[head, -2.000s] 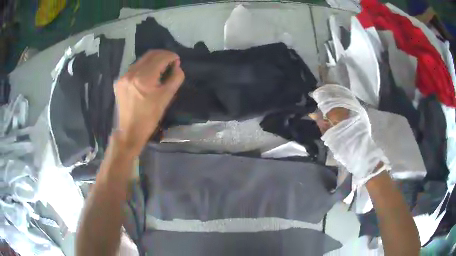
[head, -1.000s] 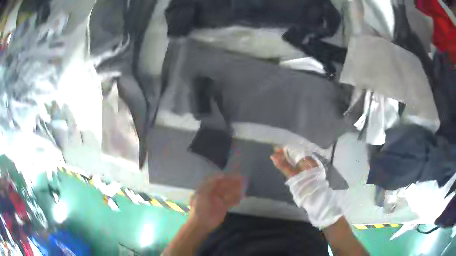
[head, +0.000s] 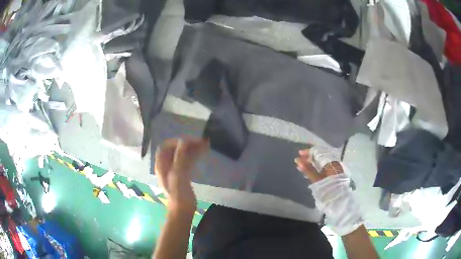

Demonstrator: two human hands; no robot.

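Two dark grey cut panels lie flat on the table: an upper panel (head: 288, 91) and a lower panel (head: 275, 164) nearer my body. A small black cut piece (head: 227, 126) lies folded or twisted across both. My left hand (head: 179, 164), blurred, is over the left part of the lower panel, fingers apart, holding nothing visible. My right hand (head: 328, 182), wrapped in white gauze with fingertips bare, is at the lower panel's right end; whether it grips anything is hard to tell.
Black fabric pile (head: 273, 10) at the far side. Pale beige piece (head: 399, 76), white scraps (head: 392, 119) and dark cloth (head: 412, 159) at right. Red fabric (head: 447, 30) at far right. Pale strips (head: 30, 66) heaped at far left. Green floor (head: 126, 217) with yellow-black tape beyond the near edge.
The view has tilted down since two seconds ago. The black piece now lies across the grey panels. Since one second ago, my left hand has moved left and its fingers have spread.
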